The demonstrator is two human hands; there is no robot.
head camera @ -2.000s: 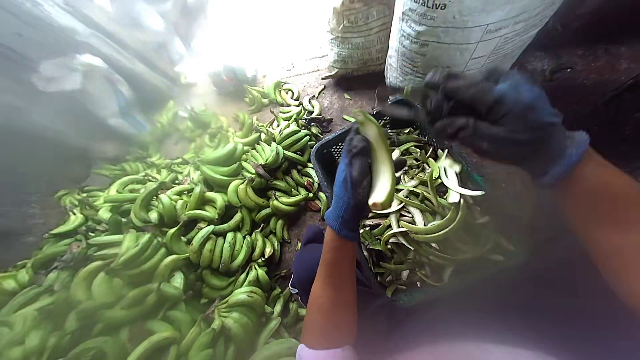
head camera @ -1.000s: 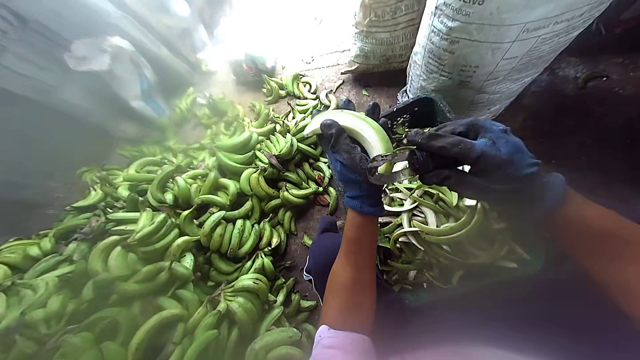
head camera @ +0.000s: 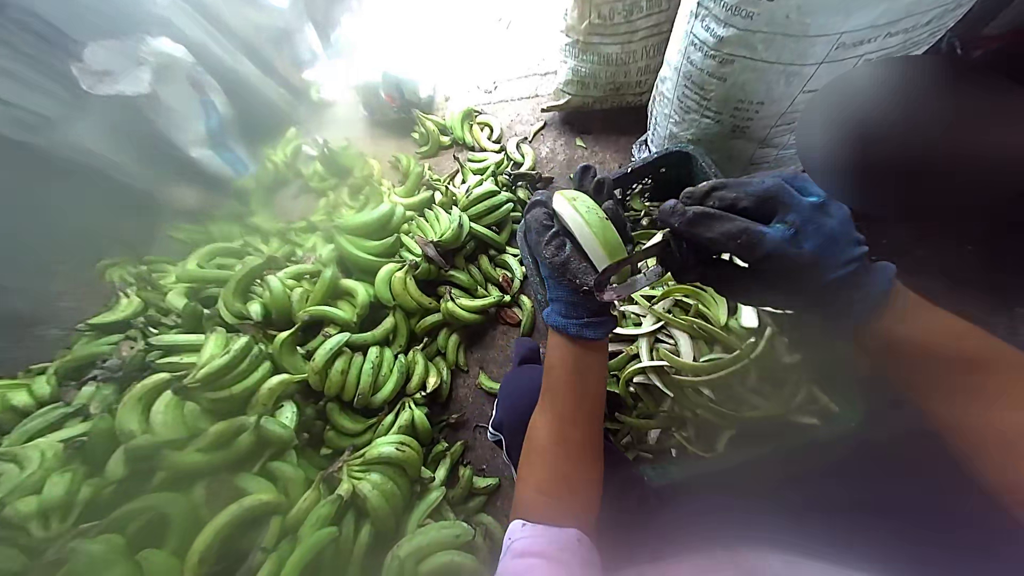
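My left hand (head camera: 564,260), in a blue and dark coated work glove, is closed around a partly peeled green plantain (head camera: 592,228), with pale flesh showing along one side. My right hand (head camera: 768,236), gloved alike, grips a peeler (head camera: 632,276) with a looped metal end, which lies against the lower end of the plantain. The peeler's handle is hidden in the fingers. Below and beside both hands, cut green peels (head camera: 688,344) fill a dark plastic crate (head camera: 668,172).
A large heap of green plantain bunches (head camera: 360,368) covers the floor to the left. Two printed woven sacks, one beige (head camera: 612,60) and one white (head camera: 752,80), stand behind the crate. My knee in dark cloth is between heap and crate.
Two seconds ago my right hand was raised apart from the plantain; now the peeler in it is at the fruit. My left hand has turned the plantain to a different tilt.
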